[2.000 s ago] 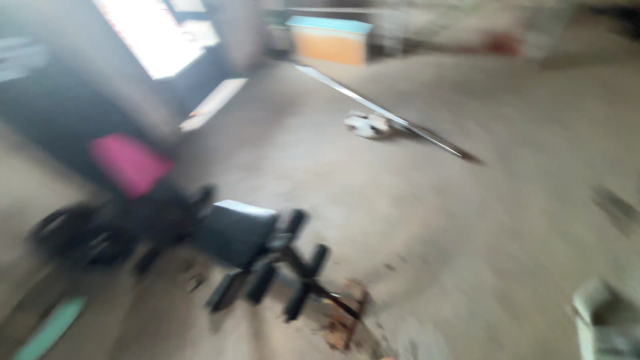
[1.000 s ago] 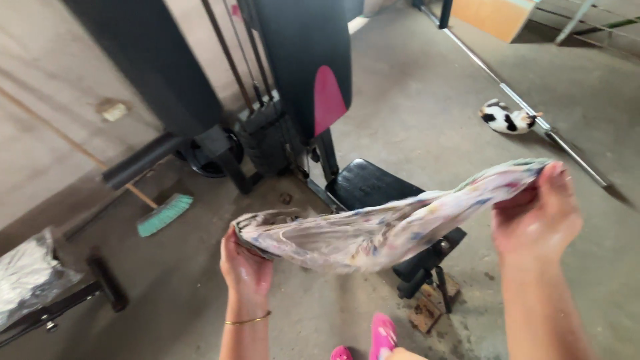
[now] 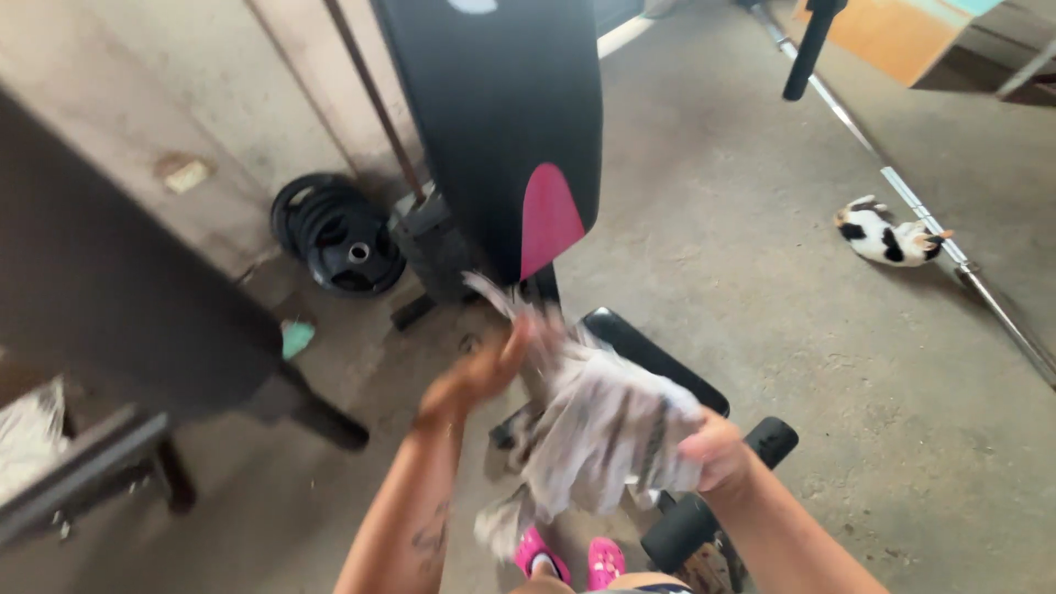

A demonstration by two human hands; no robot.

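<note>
A thin, pale patterned cloth (image 3: 615, 421) hangs bunched and blurred between my hands, above my pink clogs. My right hand (image 3: 716, 450) grips its right end, near the black padded seat (image 3: 656, 359) of the exercise machine. At the cloth's upper left is my left hand (image 3: 487, 367), raised and blurred by motion; whether its fingers hold the cloth is unclear. The machine's black backrest (image 3: 503, 107), with a pink patch, stands upright just beyond both hands.
Black weight plates (image 3: 351, 247) lean by the wall. A large dark pad (image 3: 124, 264) fills the left side. Black foam rollers (image 3: 681, 532) jut out beside my right forearm. On the concrete floor at right, a calico cat (image 3: 887, 235) lies against a metal barbell (image 3: 912, 194).
The cloth was stretched wide between both hands; now it is bunched and hanging, with my hands closer together. The view has shifted.
</note>
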